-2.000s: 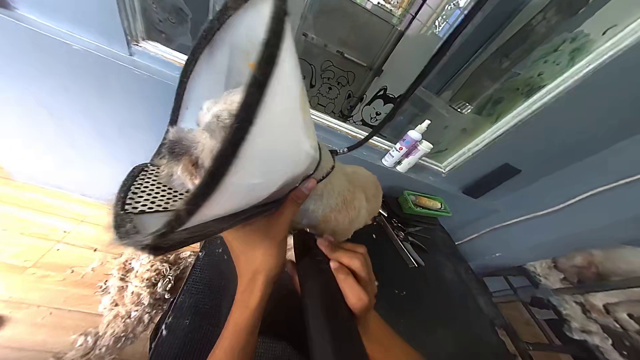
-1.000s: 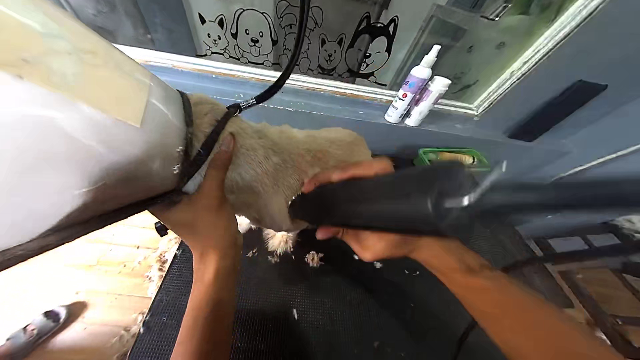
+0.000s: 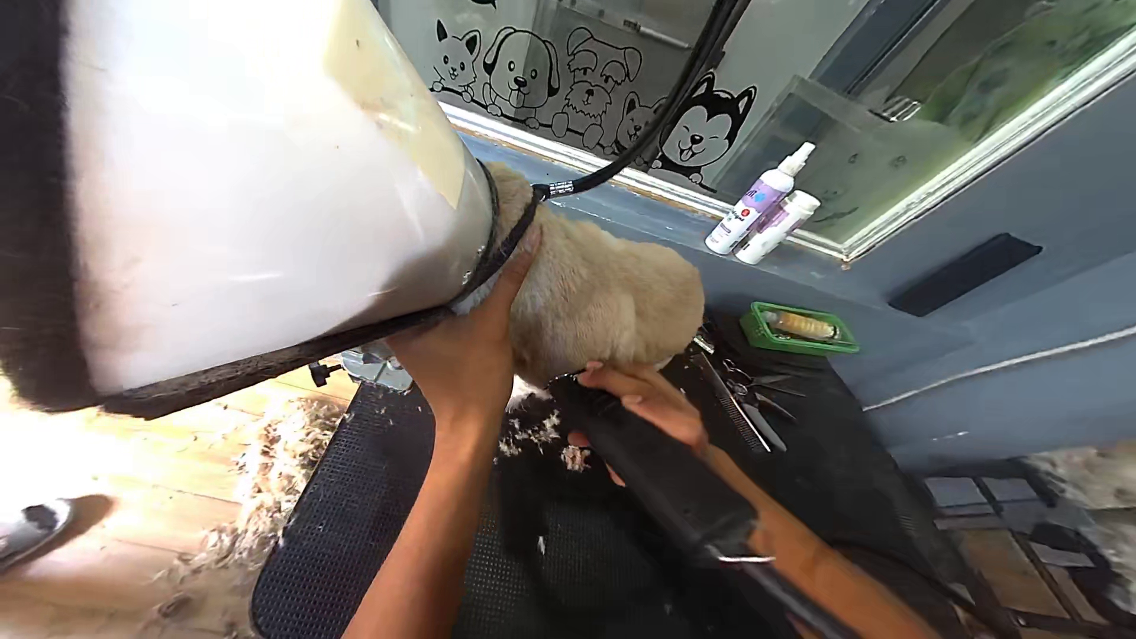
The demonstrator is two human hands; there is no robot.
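Observation:
A dog with short cream fur stands on a black grooming table, its head hidden by a large white plastic cone collar. My left hand is against the dog's neck and chest, just under the cone's rear edge and a black grooming loop. It touches the dog; whether its fingers grip the loop or fur cannot be seen. My right hand holds black electric clippers, their blade end touching the dog's lower side. Loose fur tufts lie below.
Scissors, a comb and a green basket lie at the table's right end. Two bottles stand on the window ledge. Cut fur covers floor at left. A clipper cord trails lower right.
The clippers have swung from pointing rightward to pointing toward the lower right, with my right hand around them. My left hand stays at the dog's neck. The view has moved closer since the earliest frame.

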